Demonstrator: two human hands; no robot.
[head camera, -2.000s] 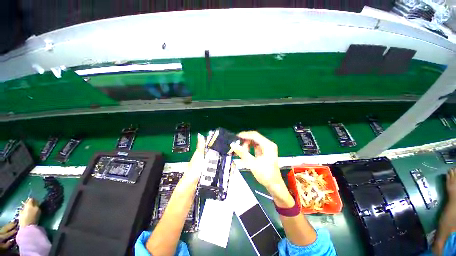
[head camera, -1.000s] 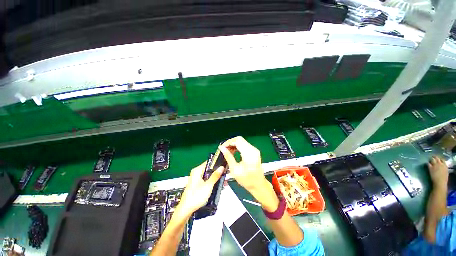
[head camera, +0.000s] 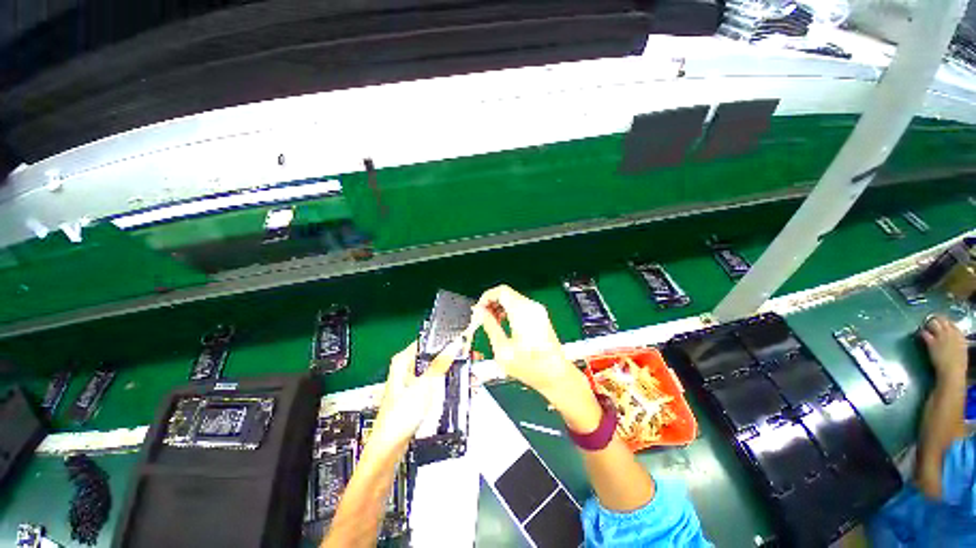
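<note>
My left hand (head camera: 412, 387) holds a phone assembly (head camera: 456, 412) upright-tilted above the bench. A dark grey flat panel (head camera: 451, 313) covers its upper end. My right hand (head camera: 514, 330) is at the panel's upper right edge, thumb and fingertips pinched together; a thin pale strip seems to be between them, small and blurred. Below lie a white backing sheet (head camera: 445, 503) and a white-edged strip with black adhesive pads (head camera: 524, 485).
An orange-red bin (head camera: 676, 431) of tan strips stands right of my hands, then a black blister tray (head camera: 787, 417). A black parts tray (head camera: 203, 487) is left. Phone assemblies (head camera: 590, 306) sit along the belt. Another person's hand (head camera: 944, 348) is far right.
The phone has turned from edge-on to show its face, and the dark panel is visible again at its top. My right hand has shifted slightly, fingers still pinched at its edge.
</note>
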